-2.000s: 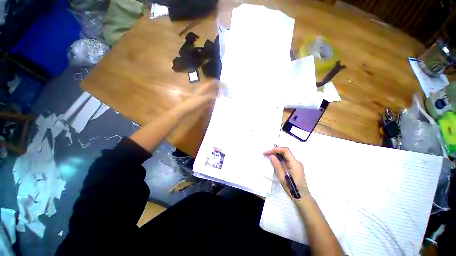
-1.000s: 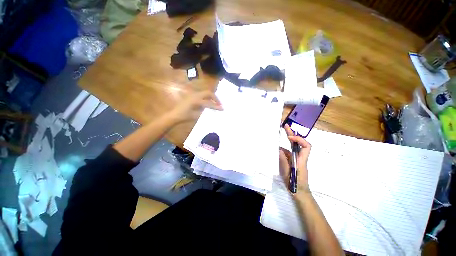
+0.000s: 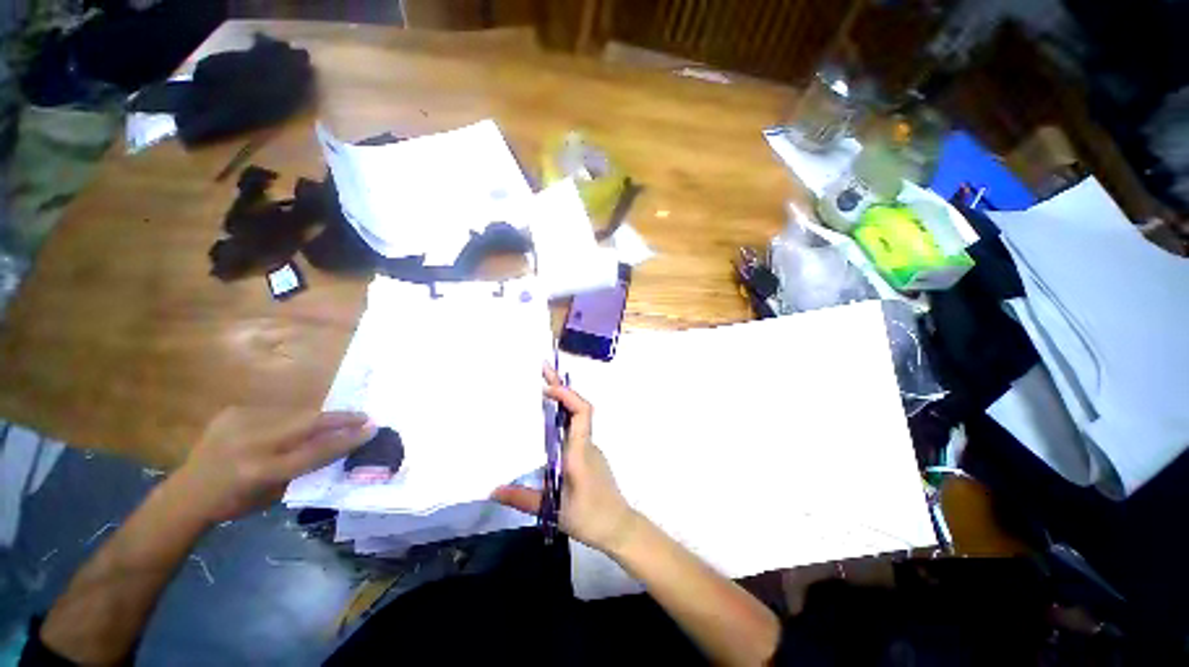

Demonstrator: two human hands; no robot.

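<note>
A stack of printed sheets (image 3: 456, 378) lies in front of me, with a small dark picture near its lower left. A turned-up sheet (image 3: 437, 189) stands curled above the stack's top edge. My left hand (image 3: 254, 456) rests at the sheets' lower left, fingertips beside the picture, holding nothing that I can see. My right hand (image 3: 583, 476) holds a slim dark pen (image 3: 556, 456) at the sheets' right edge, the pen pointing away from me. The notebook (image 3: 756, 450) lies open to the right, its page overexposed. The smartphone (image 3: 596, 321) lies above the notebook's left corner.
Black fabric scraps (image 3: 267, 224) lie upper left, with a small black-and-white tag (image 3: 284, 279). A yellow tape roll (image 3: 587, 172) sits behind the papers. A clear jar (image 3: 824, 110), a green packet (image 3: 906, 245) and a clear bag (image 3: 811, 271) stand right. Large white sheets (image 3: 1108, 313) are far right.
The view has swung to the right. A top sheet with a garment picture has come down onto the stack. My left hand has moved from the sheets' upper left edge to their lower left.
</note>
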